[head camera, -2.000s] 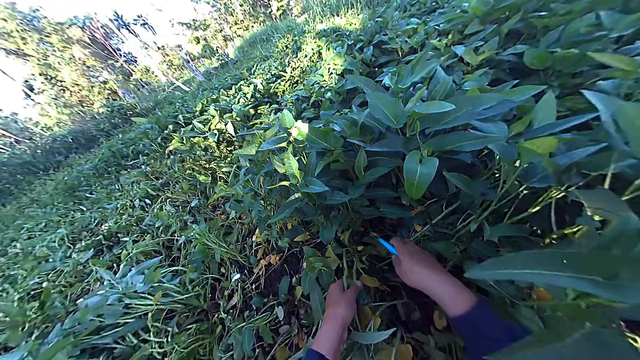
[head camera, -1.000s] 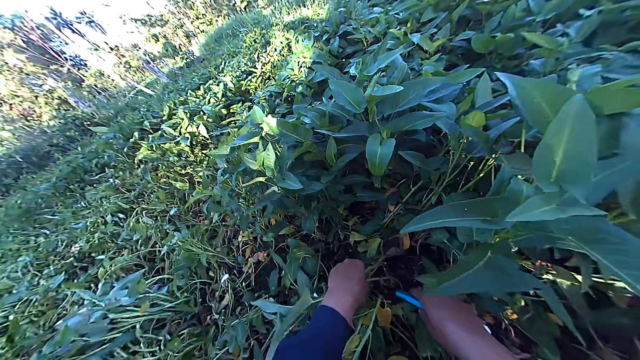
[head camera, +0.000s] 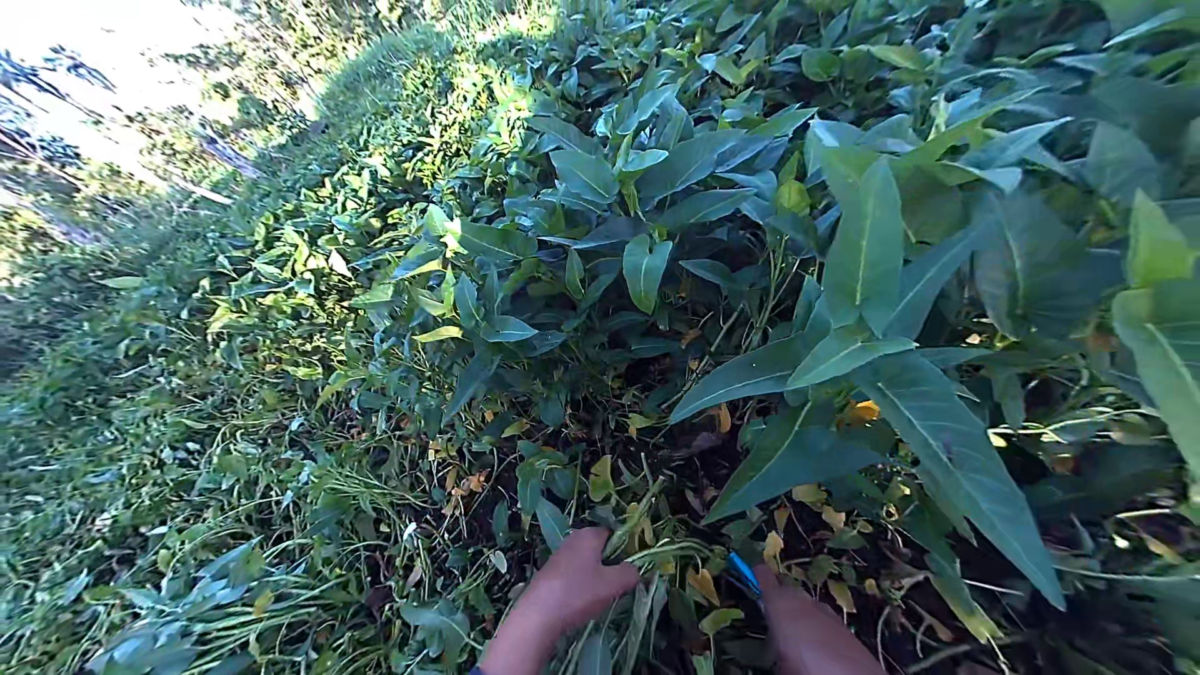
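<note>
Near the bottom centre my left hand (head camera: 583, 574) is closed around several green leafy stems (head camera: 670, 551), whose ends stick out past the thumb to the upper right. To its right, low in the view, my right hand (head camera: 797, 614) holds a small tool with a blue part (head camera: 743, 572); the rest of the tool is hidden by the hand. The blue part lies close to the stems; whether it touches them I cannot tell. Large arrow-shaped leaves (head camera: 867, 366) stand above and to the right of my right hand.
Dense green leafy plants (head camera: 600, 178) cover the slope ahead. Yellowed leaves (head camera: 701, 583) and dark soil lie among the stems around my hands. A heap of long-stemmed greens (head camera: 216, 619) lies at the lower left. Trees (head camera: 94, 159) stand at the far upper left.
A second ago my left hand was closed low in the plants; now stems show plainly in it. My right hand still holds the blue tool. The view has shifted somewhat.
</note>
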